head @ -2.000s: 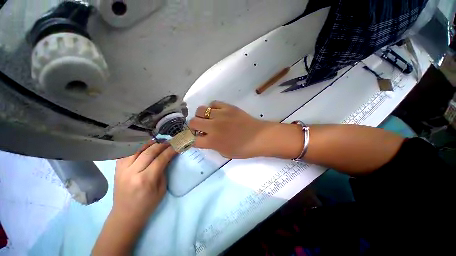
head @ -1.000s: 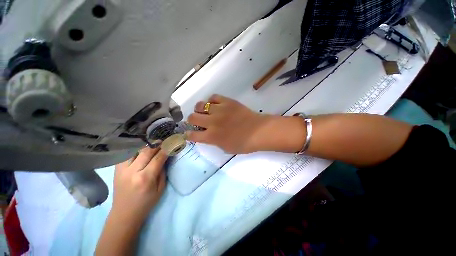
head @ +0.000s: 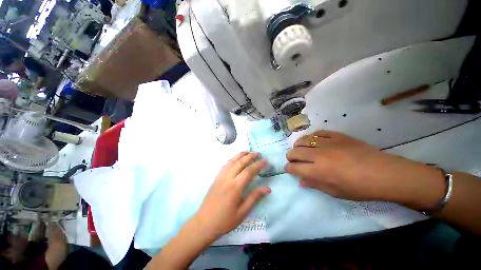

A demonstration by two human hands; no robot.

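Observation:
Thin pale blue fabric [head: 311, 211] lies over the front of the table and under the needle area of the white-grey sewing machine [head: 369, 31]. My left hand [head: 234, 192] lies flat on the fabric, fingers and thumb apart, slightly blurred. My right hand [head: 335, 166] is right of it, fingers curled together on the fabric with the thumb tucked below. Both are in front of the presser foot [head: 277, 124], not touching it. A tan disc [head: 298, 122] sits beside the foot. The exact needle point is too small to tell.
The grey lamp tube [head: 224, 129] hangs left of the needle. A brown stick [head: 405, 95] and black snips [head: 445, 106] lie at right. A red bin [head: 105, 150] stands left of the white cloth. Further left are a white fan [head: 29, 140], a cardboard box [head: 129, 60] and a person's hand.
The view has swung left, so the machine shows further right. Both hands have drawn back from the needle toward the table front. The left hand has opened out on the fabric.

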